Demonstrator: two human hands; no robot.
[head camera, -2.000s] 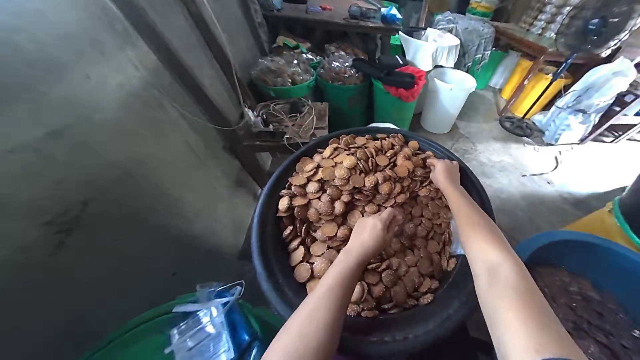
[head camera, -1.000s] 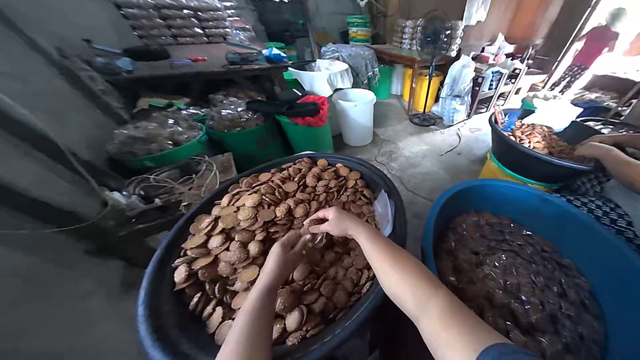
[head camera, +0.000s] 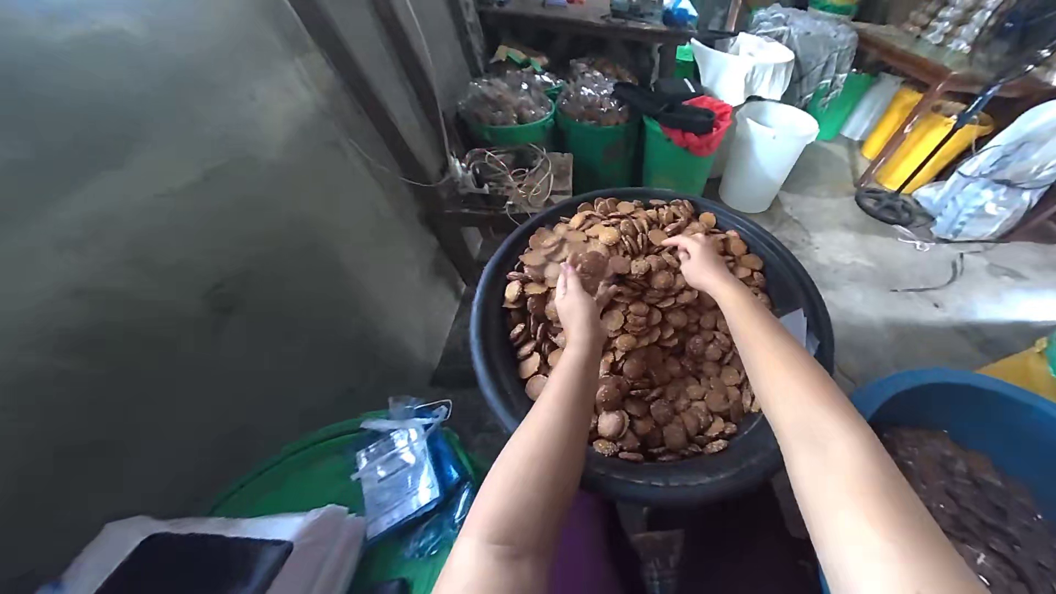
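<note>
A large black tub (head camera: 817, 305) is filled with small round brown biscuits (head camera: 643, 363). Over the left part of the heap is my left hand (head camera: 577, 307), its palm turned inward, with several biscuits against its raised fingers; whether it grips them is unclear. My right hand (head camera: 697, 260) reaches into the upper right of the heap, fingers touching the biscuits, and whether it holds one cannot be seen. A white piece of paper or plastic (head camera: 794, 326) sticks up inside the tub's right wall.
A blue tub (head camera: 924, 396) of dark pieces stands at the lower right. Clear plastic bags (head camera: 404, 478) lie on a green lid (head camera: 305, 470) at lower left. Behind are green bins (head camera: 598, 153), a white bucket (head camera: 767, 153), loose wires (head camera: 528, 177) and yellow containers (head camera: 928, 161).
My hands were close together over the biscuits one second ago and are now apart, the left one at the heap's left side. The view has swung left and down.
</note>
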